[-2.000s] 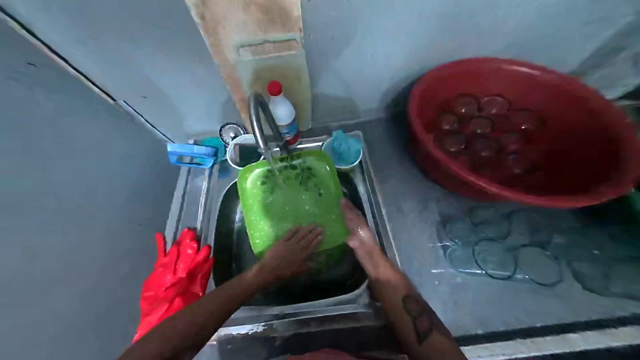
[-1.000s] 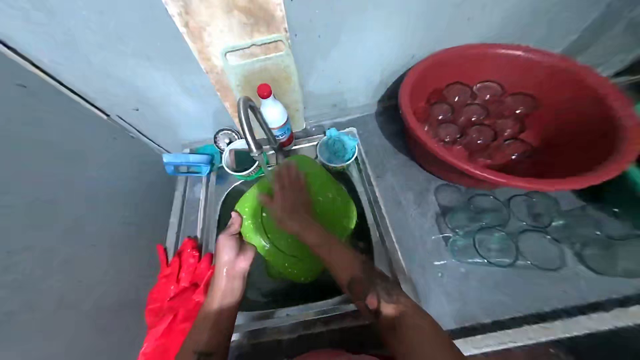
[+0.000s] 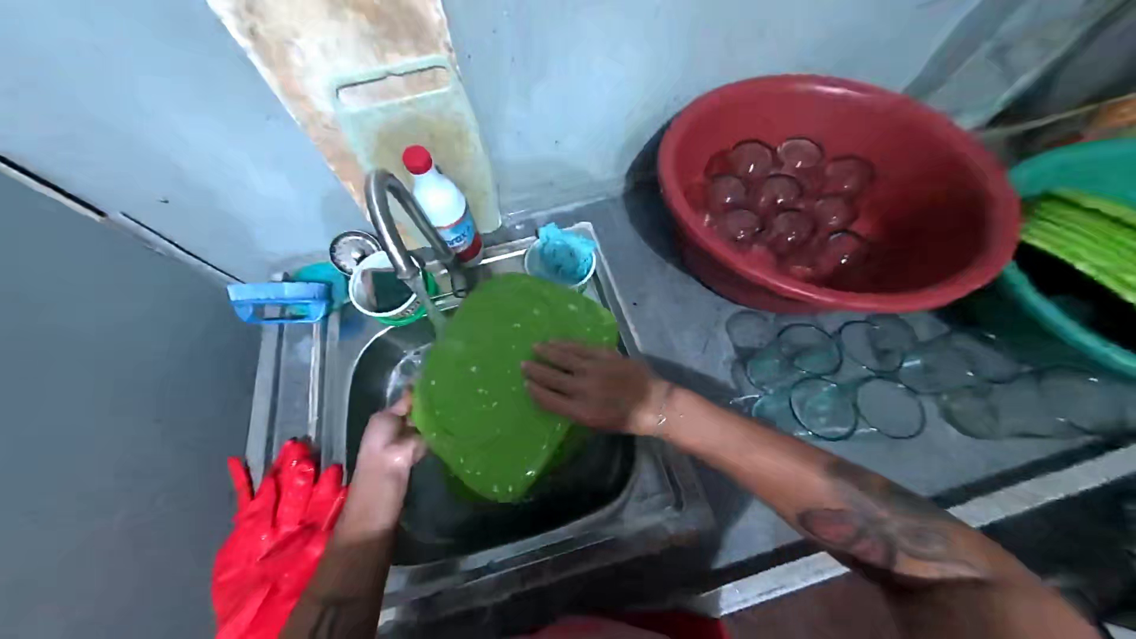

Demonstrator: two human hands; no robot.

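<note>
A wet green plastic plate [image 3: 497, 382] is tilted over the metal sink [image 3: 532, 568], under water running from the curved faucet [image 3: 390, 213]. My left hand [image 3: 390, 439] grips its left edge, the thumb and part of the fingers showing. My right hand [image 3: 595, 386] lies with its fingers spread on the plate's broad face near the right side. Drops or suds dot the green surface. Below it, the dark inside of the sink is partly hidden. Red rubber gloves [image 3: 275, 541] lie at the left of the sink.
Behind the sink stand a red-capped bottle [image 3: 444, 209], a white tub [image 3: 383, 288] and a cup with a blue cloth [image 3: 564, 256]. A blue brush [image 3: 278, 302] sits left. Rightward are a red basin [image 3: 932, 177] holding glasses, several clear glasses [image 3: 821, 408] and a teal basin [image 3: 1065, 324].
My right hand has moved from the plate's upper part near the faucet down to its right side. Two seconds ago the plate's inner side with a leaf pattern showed.
</note>
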